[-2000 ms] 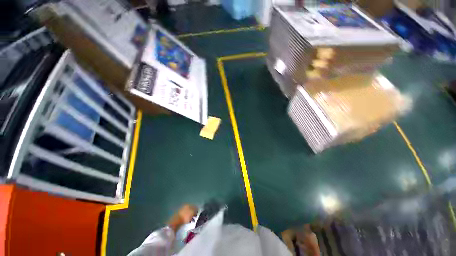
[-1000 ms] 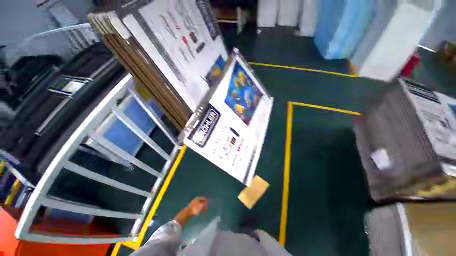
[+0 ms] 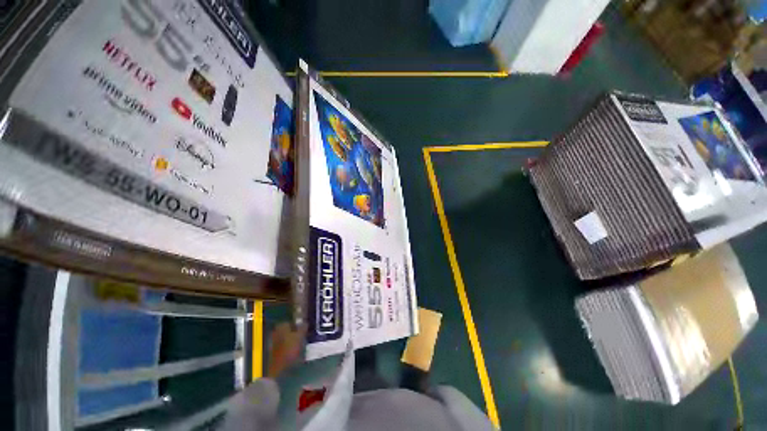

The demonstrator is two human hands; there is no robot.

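A white printed TV carton (image 3: pixel 357 219) with a fish picture and KRÖHLER logo stands in front of me, its narrow side facing left. Larger printed TV cartons (image 3: pixel 168 109) lean beside it at the left. My left hand (image 3: pixel 284 349) is blurred at the near lower left corner of the fish-picture carton. It looks close to or touching that edge; its fingers are not clear. My right hand is out of view.
White railing (image 3: pixel 63 353) stands at the lower left. A brown piece (image 3: pixel 422 338) lies on the green floor by the carton. Stacked flattened carton blanks (image 3: pixel 605 202) and a second stack (image 3: pixel 622 337) are at the right. A white column-like object (image 3: pixel 547 34) stands at the back.
The view has come closer to the leaning cartons and turned, so they fill the left side. My left hand has gone from free air to the near carton's corner.
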